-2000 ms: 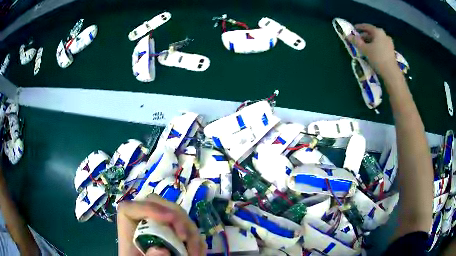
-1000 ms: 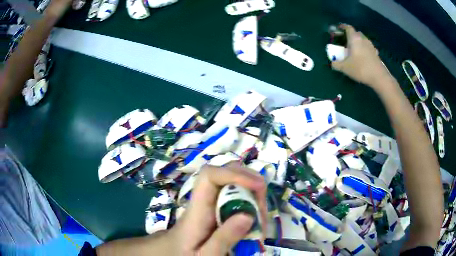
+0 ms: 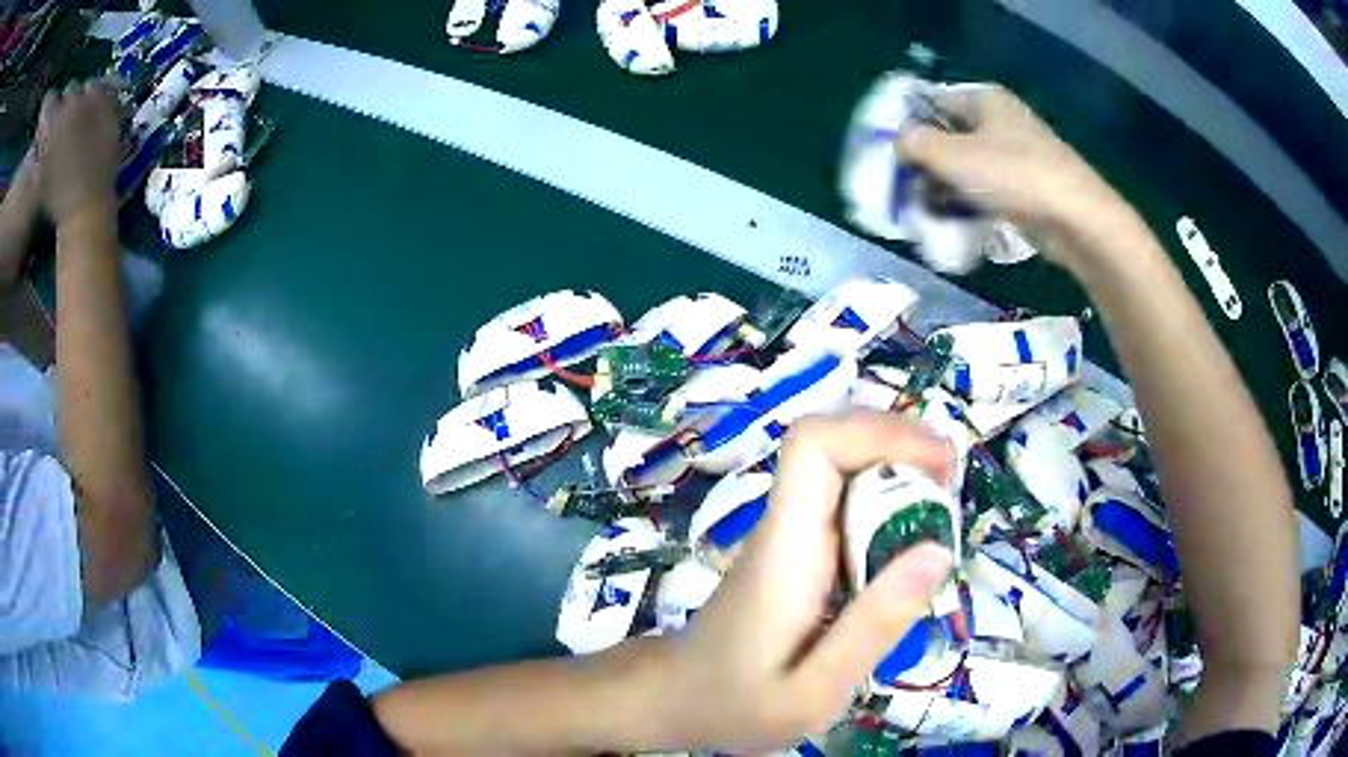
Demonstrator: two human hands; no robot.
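Observation:
My left hand [image 3: 806,592] holds a white housing shell [image 3: 875,491] end-on above the heap, its thumb over the opening. A green circuit board [image 3: 912,530] sits in the shell end, and blue shows lower down inside. My right hand [image 3: 998,155] is over the conveyor belt with its fingers on blurred white shells [image 3: 887,155]; how many it grips cannot be told. The heap of units [image 3: 761,407] lies in front of me, white shells with blue cells, dangling green boards and red and black wires.
A pale metal rail [image 3: 591,163] runs between the dark green worktop [image 3: 311,370] and the conveyor belt [image 3: 1124,178]. Loose shells and cover plates [image 3: 1209,266] lie on the belt. Another person's arm [image 3: 96,355] is at the left, near another pile of units [image 3: 200,148].
The view has turned left, so the heap sits further right. My right hand now has white shells at its fingers. My left hand still holds the shell. Another person's arm has drawn back from the belt.

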